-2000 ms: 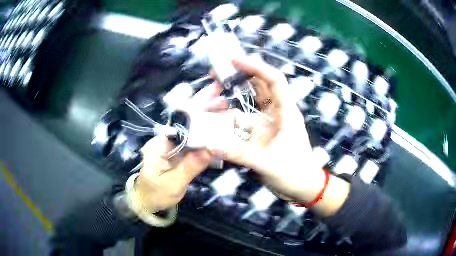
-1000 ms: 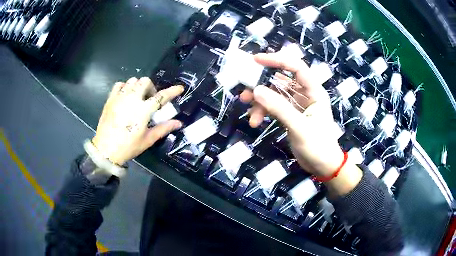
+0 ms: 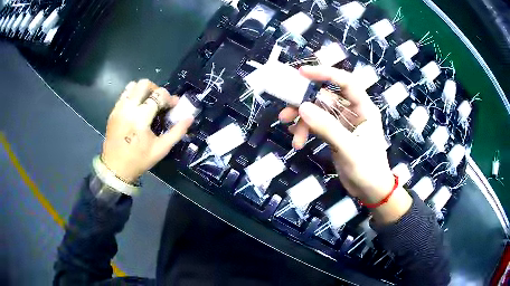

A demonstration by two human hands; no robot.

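Observation:
The black blister tray point(image 3: 223, 61) lies in front of me with rows of white wired units, such as one at the near edge point(image 3: 225, 139). My left hand point(image 3: 137, 125) holds a white unit point(image 3: 183, 109) between thumb and fingers at the tray's left corner; its wires point up and right. My right hand point(image 3: 349, 125) holds another white unit point(image 3: 285, 82) above the tray, with pale wires point(image 3: 335, 106) running back across the palm. An uncovered pocket point(image 3: 257, 21) shows white glare at the upper left.
A filled tray stack point(image 3: 28, 25) stands at the far left. The green conveyor belt point(image 3: 425, 28) curves beyond the tray, with a pale side rail point(image 3: 486, 181) at right. A loose unit point(image 3: 495, 166) lies on the belt. A red edge point(image 3: 502, 268) shows at bottom right.
The hands have separated from their earlier position together above the tray. My left hand moved to the tray's left corner with a unit. My right hand still holds its unit, slightly farther right.

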